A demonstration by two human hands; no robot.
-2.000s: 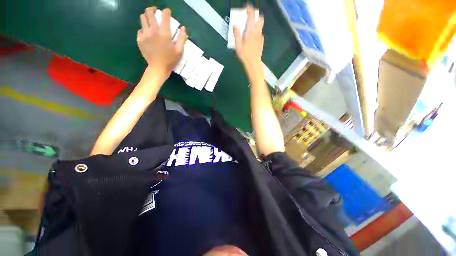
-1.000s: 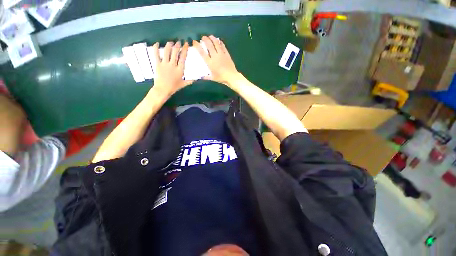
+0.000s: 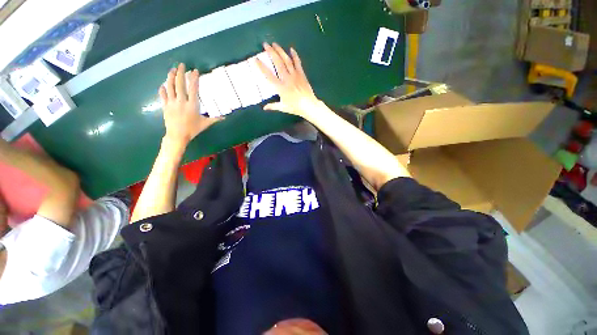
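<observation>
A row of several white product boxes (image 3: 234,85) stands pressed together on the dark green workbench (image 3: 262,39). My left hand (image 3: 180,108) is at the row's left end, fingers spread. My right hand (image 3: 292,84) is at its right end, fingers over the last boxes. The row sits between both palms and rests on the bench as far as I can see. The outer ends of the row are hidden by my hands.
An open brown shipping carton (image 3: 452,170) stands low at the right, flaps out. A white-framed card (image 3: 385,46) lies near the bench's right end. More boxes (image 3: 54,105) lie by the grey guide rail (image 3: 157,40). Another person's arm (image 3: 49,176) is at the left.
My left hand has moved from the middle of the row to its left end. The boxes now form a straighter, tighter row. The view has turned, and more of the carton shows.
</observation>
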